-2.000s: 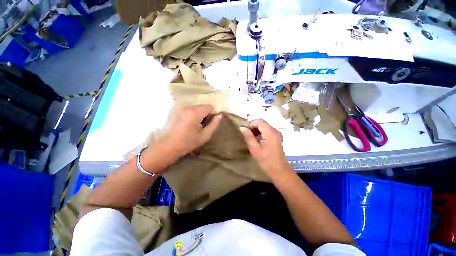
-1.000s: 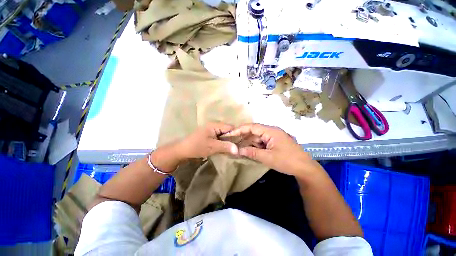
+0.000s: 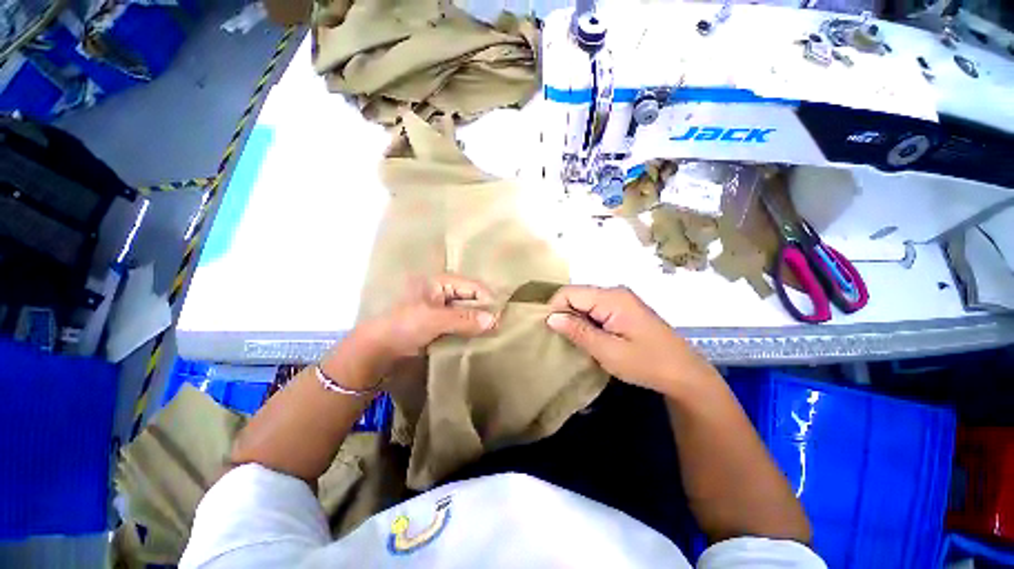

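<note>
A khaki garment panel (image 3: pixel 500 383) lies partly on the table and hangs over its front edge toward my lap. My left hand (image 3: pixel 428 320) pinches it between thumb and fingers near the table's front edge. My right hand (image 3: pixel 612 331) pinches the same cloth a short way to the right, with a darker fold between the two hands. The sewing machine (image 3: pixel 723 133) stands behind and to the right. Its needle area (image 3: pixel 589 178) is beyond my hands, and the held part of the cloth is away from it.
A khaki heap (image 3: pixel 428 56) lies at the back left of the table. Small khaki pieces (image 3: pixel 684 236) and pink-and-black scissors (image 3: pixel 821 272) lie under the machine arm. Blue crates (image 3: pixel 862 456) stand below at right. More khaki cloth (image 3: pixel 178 467) is at lower left.
My hands were close together one second ago and are now apart, with the cloth fold stretched between them. Compared with two seconds ago, the panel lies more smoothly over the table edge.
</note>
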